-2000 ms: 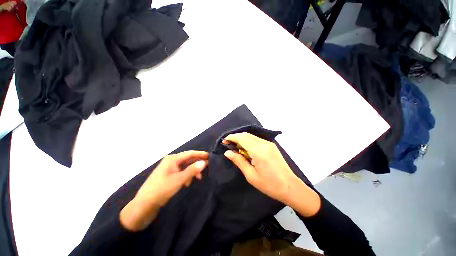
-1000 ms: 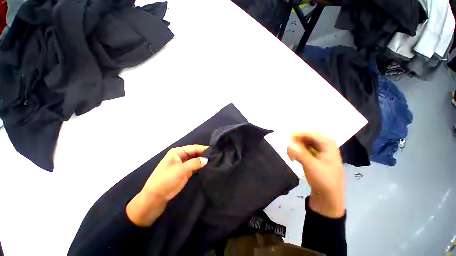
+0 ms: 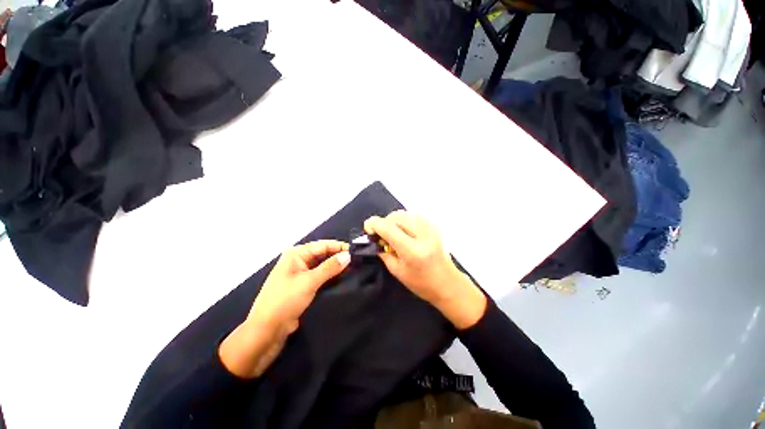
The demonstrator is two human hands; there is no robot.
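Observation:
A black garment (image 3: 335, 335) lies over the near part of the white table. My left hand (image 3: 294, 293) pinches a small folded edge (image 3: 365, 249) of its cloth between thumb and fingertips. My right hand (image 3: 419, 258) is beside it, fingertips nearly touching the left ones at that edge. A small yellow tool, likely thread snips (image 3: 385, 245), shows between my right fingers, mostly hidden by them. A fine thread seems to stand up above the pinched edge. A dark strip with white print (image 3: 444, 383) shows at the garment's near side.
A crumpled black garment pile (image 3: 109, 126) lies on the white table (image 3: 352, 109) at the far left. The table's corner points right. Beyond it, black and blue denim clothes (image 3: 654, 201) hang or lie low by the grey floor (image 3: 671, 335). White and dark clothes are at the upper right.
My right hand swung out to the right, then came back to the cloth edge. The flared opening is now bunched small at my left fingertips. The view has shifted slightly.

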